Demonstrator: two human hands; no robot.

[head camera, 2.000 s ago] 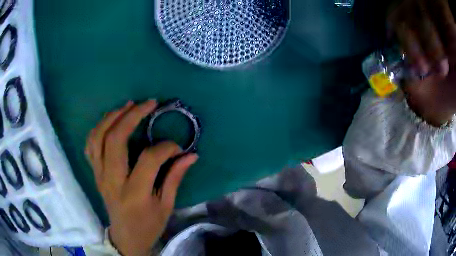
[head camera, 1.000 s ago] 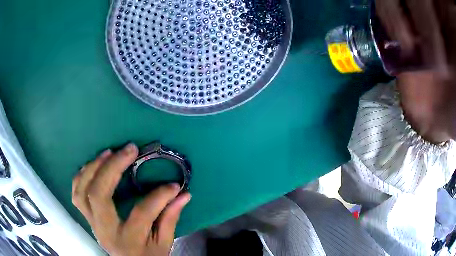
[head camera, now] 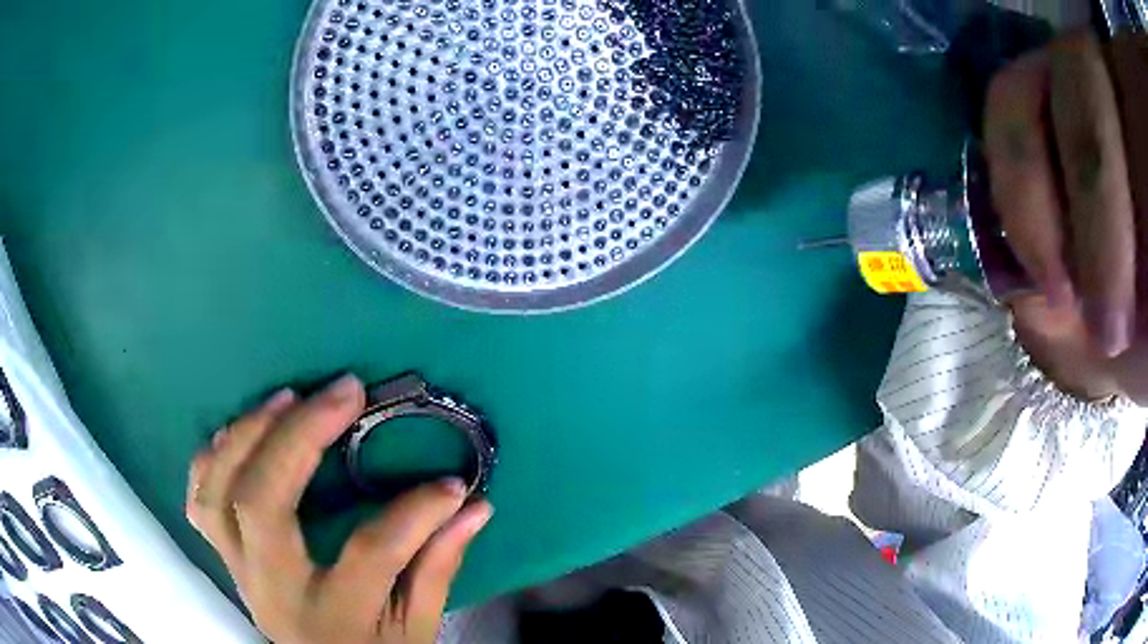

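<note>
A dark, thin watch case ring (head camera: 476, 434) is at the lower left over the green mat, its centre open. My left hand (head camera: 334, 516) pinches it between the fingertips at its left and lower edge. My right hand (head camera: 1057, 201) at the right edge is closed around the dark electric screwdriver, partly cut off by the frame. The screwdriver's silver collar with a yellow label (head camera: 893, 272) points left, with a thin bit (head camera: 825, 243) sticking out, touching nothing. A round screw plate (head camera: 478, 151) full of small holes lies at the top, with a heap of tiny dark screws on its right side.
A white blister tray (head camera: 139, 554) with several black rings lies at the lower left. The green mat's front edge (head camera: 655, 541) runs along my striped smock. A clear plastic piece (head camera: 909, 25) lies at the upper right.
Since the first frame, the whole plate has shifted further into view and the blister tray further out. In the last second, my right hand and the screwdriver have moved lower in view. My left hand still holds the ring.
</note>
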